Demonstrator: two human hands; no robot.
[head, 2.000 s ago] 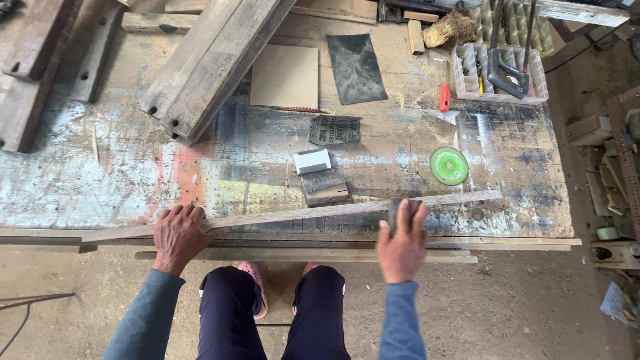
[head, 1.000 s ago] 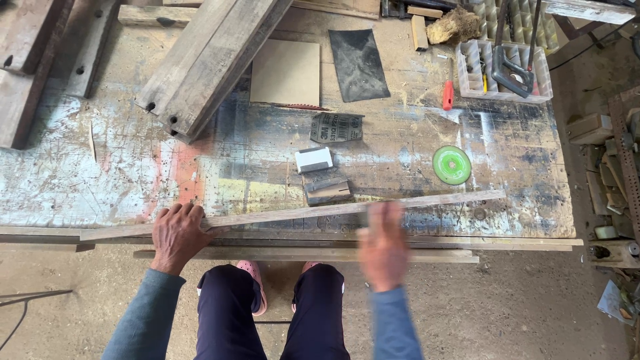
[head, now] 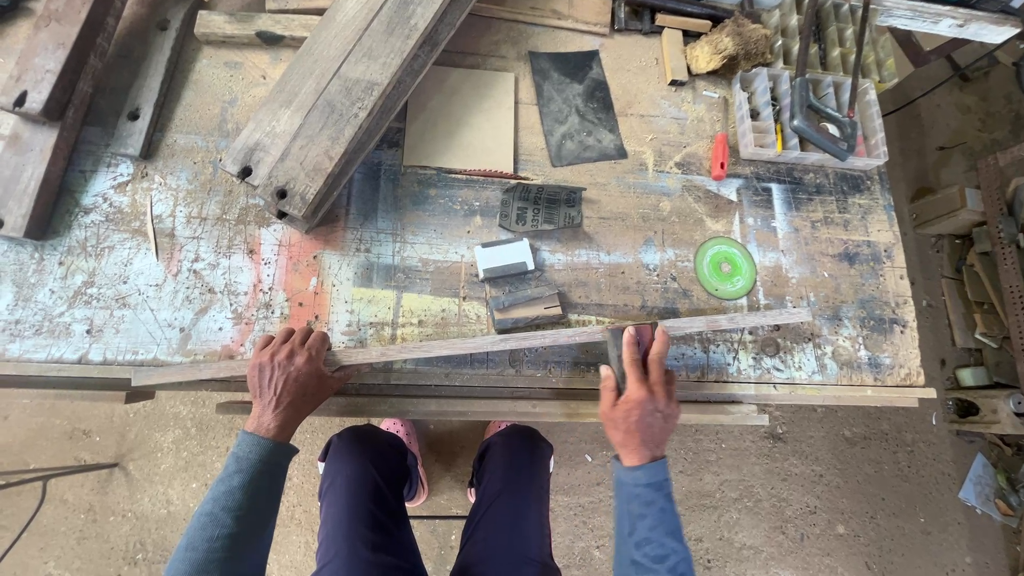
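A long thin wooden strip (head: 480, 345) lies slantwise along the front of the worn workbench (head: 384, 320). Near its left end, my left hand (head: 291, 376) grips it. My right hand (head: 640, 392) holds a dark sanding block (head: 617, 352) against the strip, right of its middle. Just behind the strip lies a wooden block with grey sandpaper (head: 526, 308), and behind that a white block with dark edges (head: 505, 258). A piece of printed sandpaper (head: 541, 207) is farther back. The green disc (head: 725, 268) rests to the right of these.
Heavy wooden beams (head: 344, 104) lie at the back left. A square board (head: 460, 120), a black abrasive sheet (head: 577, 108), a red-handled screwdriver (head: 719, 156) and a clear compartment box (head: 812, 120) with a hacksaw (head: 828, 120) are farther back. More strips (head: 512, 410) run along the front edge.
My right hand, blurred one second ago, is now clearer, with the block showing on the strip. The left hand has stayed in about the same place.
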